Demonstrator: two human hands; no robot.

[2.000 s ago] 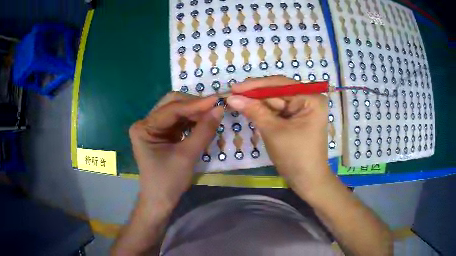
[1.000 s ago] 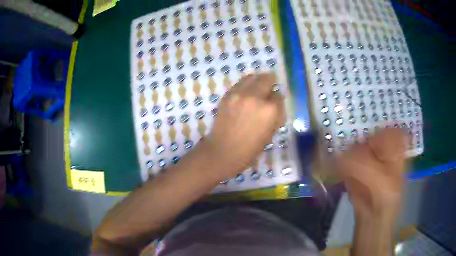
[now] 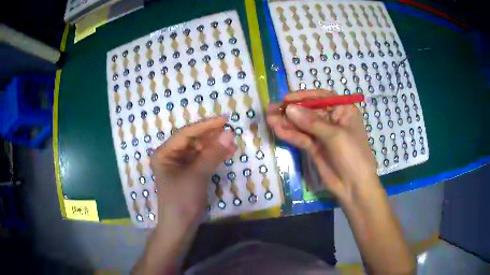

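Observation:
My right hand (image 3: 322,126) holds a red test probe (image 3: 336,101) between thumb and fingers, its tip end toward the left. My left hand (image 3: 196,147) is over the left tray (image 3: 121,67), thumb and index finger close around a small round disc (image 3: 228,128), near the tray's right side. The probe and my left fingertips are apart. The white left tray bears rows of dark-and-silver discs with tan tabs (image 3: 152,83) between them. A similar right tray (image 3: 416,126) lies under and beyond my right hand.
Blue tape (image 3: 282,72) and yellow tape (image 3: 258,59) run between the trays on the green mat (image 3: 83,129). A yellow label (image 3: 81,210) sits at the front left corner. A white object (image 3: 96,8) lies at the back left. A blue stool (image 3: 27,110) stands at left.
My left hand has drawn back from the left tray's right part. My right hand has risen from the right tray's front edge and holds the red probe in clear view. The view has shifted.

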